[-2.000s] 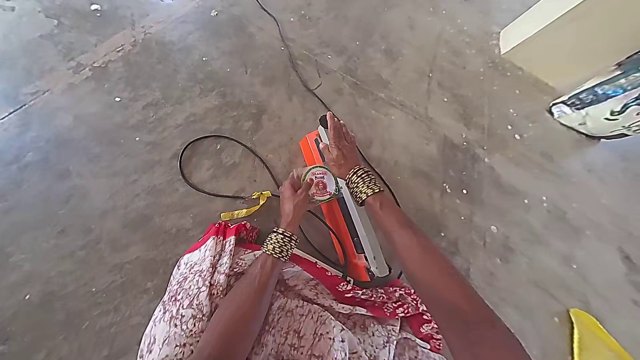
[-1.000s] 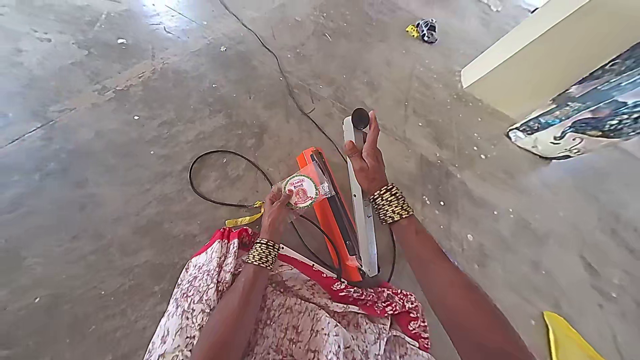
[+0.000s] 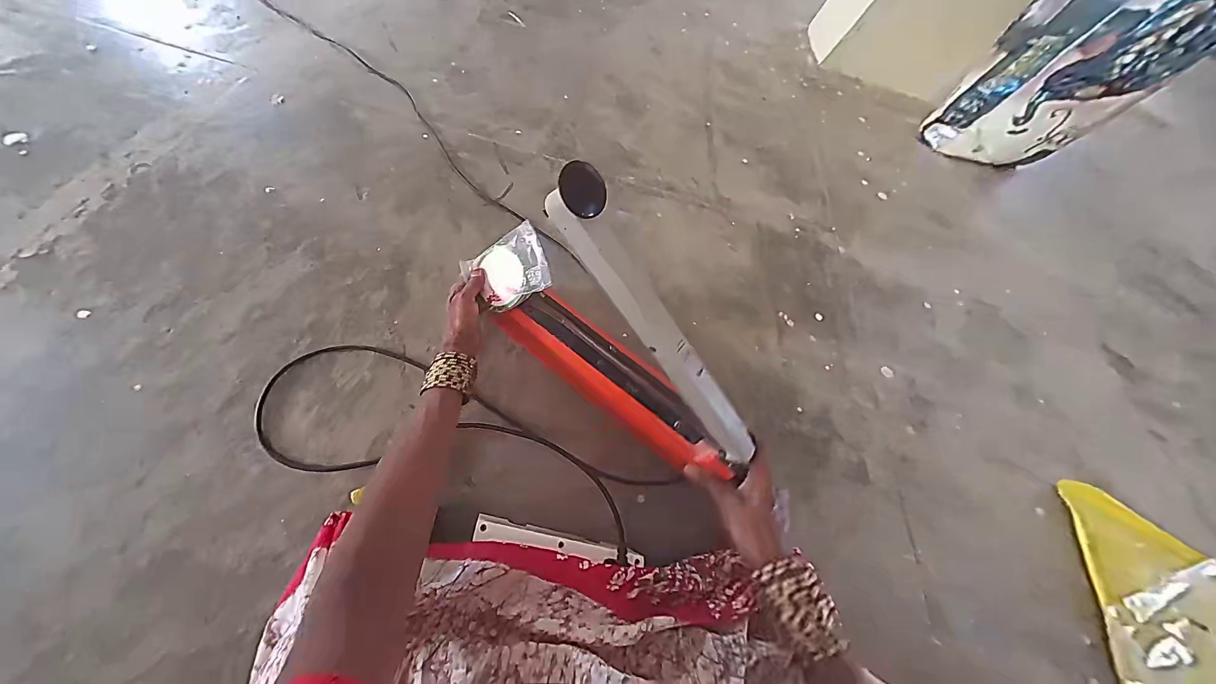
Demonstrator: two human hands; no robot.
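Observation:
An orange impulse heat sealer (image 3: 598, 388) lies slanted in front of me, its pale metal arm (image 3: 651, 323) raised, with a round black knob (image 3: 582, 189) at the far end. At the sealer's far end, my left hand (image 3: 465, 309) holds a clear plastic packet (image 3: 513, 266) with a round label bearing writing. How much of the sealer that hand also touches, I cannot tell. My right hand (image 3: 741, 503) grips the near, hinged end of the sealer, its fingers partly hidden below.
A black cable (image 3: 328, 350) loops on the concrete floor at the left, and another stretch runs off to the upper left. A white strip with holes (image 3: 556, 541) lies by my patterned garment. A cream block and a printed bag (image 3: 1045, 104) are at upper right; a yellow packet (image 3: 1102, 541) is at lower right.
My right hand has moved from beside the raised arm to the sealer's hinged end. The sealer is turned, its far end now more to the left. The packet has moved to that end with my left hand.

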